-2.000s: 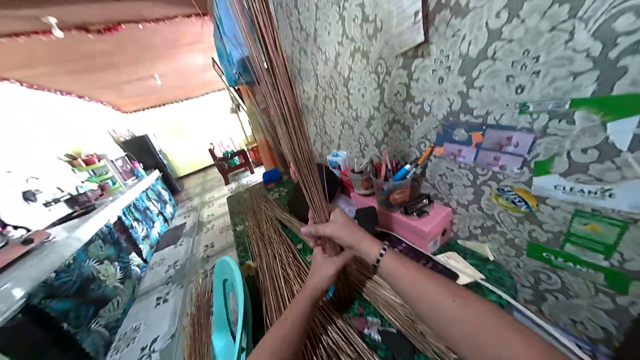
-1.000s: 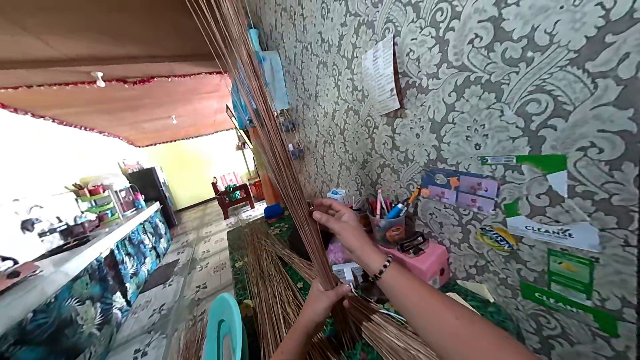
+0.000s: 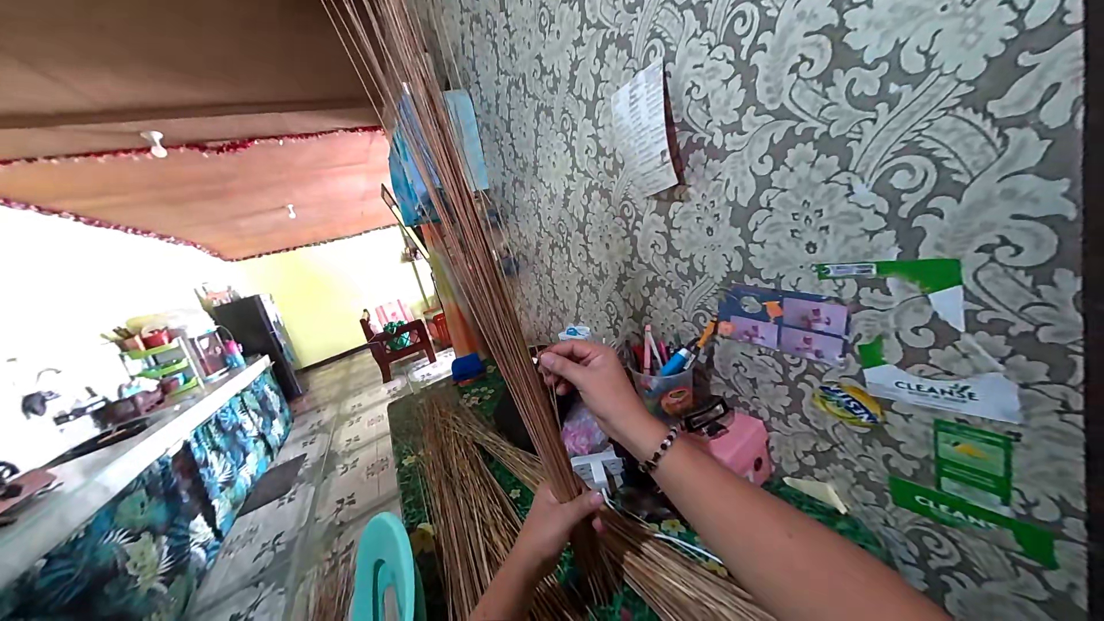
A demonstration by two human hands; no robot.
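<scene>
A tall bundle of thin brown sticks, like palm midribs (image 3: 487,285), stands tilted, its upper ends fanning out past the top of the view. My left hand (image 3: 556,522) is wrapped around its lower part. Beside the bundle's right edge, higher up, is my right hand (image 3: 580,371), with a beaded bracelet at the wrist. Its thumb and index finger are pinched together, seemingly on a thin stick or strand too fine to tell. More loose sticks (image 3: 466,509) lie spread on the green patterned tablecloth (image 3: 410,461), and another pile (image 3: 681,573) lies at the lower right.
A pink box (image 3: 740,444) and a clear cup of pens (image 3: 668,388) stand by the patterned wall. A white power strip (image 3: 597,470) lies behind the bundle. A turquoise plastic chair back (image 3: 385,561) is at the table's left edge. A counter (image 3: 172,431) runs along the far left.
My right hand has gone from low on the bundle, close to my left hand, to higher beside its right edge. My left hand has stayed around the lower part. The view has turned somewhat.
</scene>
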